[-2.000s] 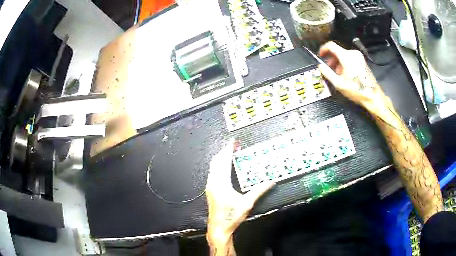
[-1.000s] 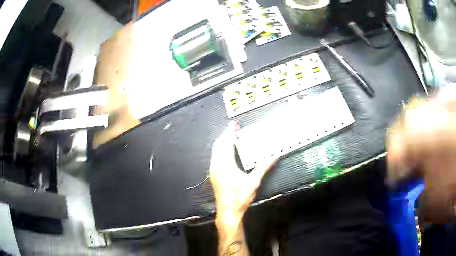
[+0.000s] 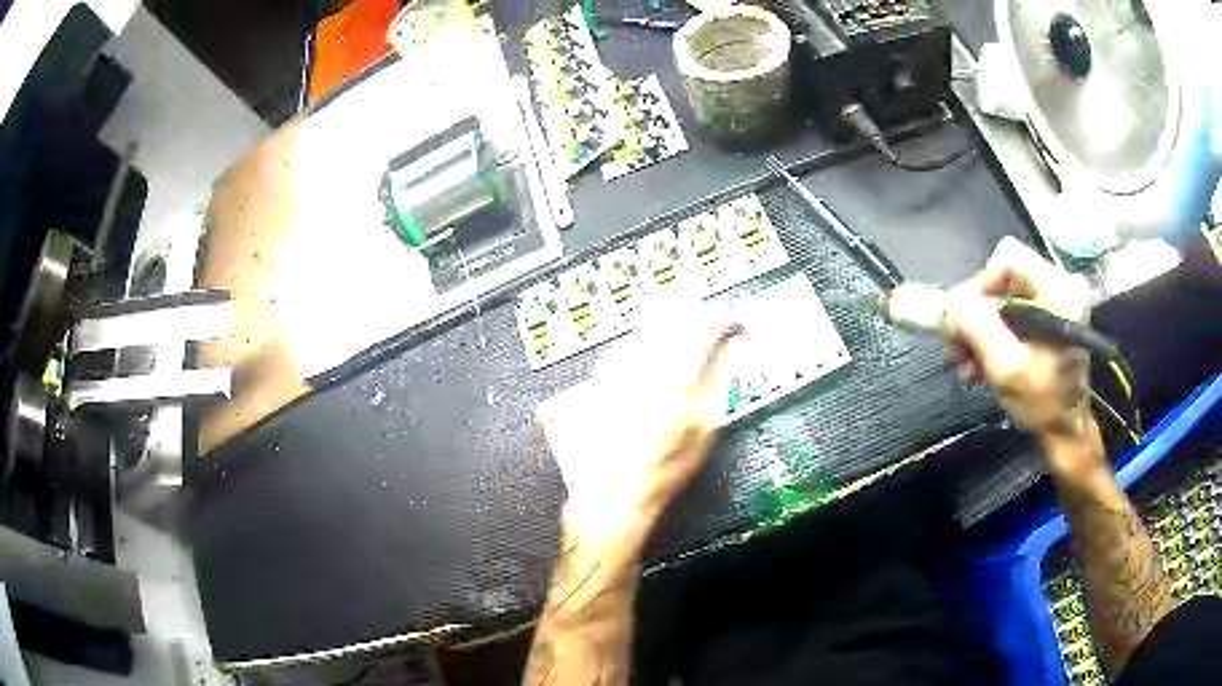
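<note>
A PCB panel (image 3: 791, 342), its face mostly washed out by glare with some green dots, lies on the black ribbed mat. My left hand (image 3: 657, 402) lies over its left part and holds it on the mat, thumb across the face; glare hides the other fingers. A second PCB panel (image 3: 643, 279) with yellow-and-black parts lies just behind it. My right hand (image 3: 1025, 335), right of the panels, grips a corded soldering iron (image 3: 918, 308) by its pale handle, pointing left. A slim pen-like tool (image 3: 838, 225) lies loose behind the iron.
Behind are a solder spool (image 3: 449, 194) on a white sheet, set-aside boards (image 3: 643, 130), a tape roll (image 3: 733, 74) and a black soldering station (image 3: 878, 67). Silver rails (image 3: 154, 346) stand at left. A fan (image 3: 1092, 81) is at right, a blue bin (image 3: 1025, 576) of panels at lower right.
My right hand let go of the pen-like tool and now holds the soldering iron. My left hand moved from the panel's left end onto its face. The camera view shifted.
</note>
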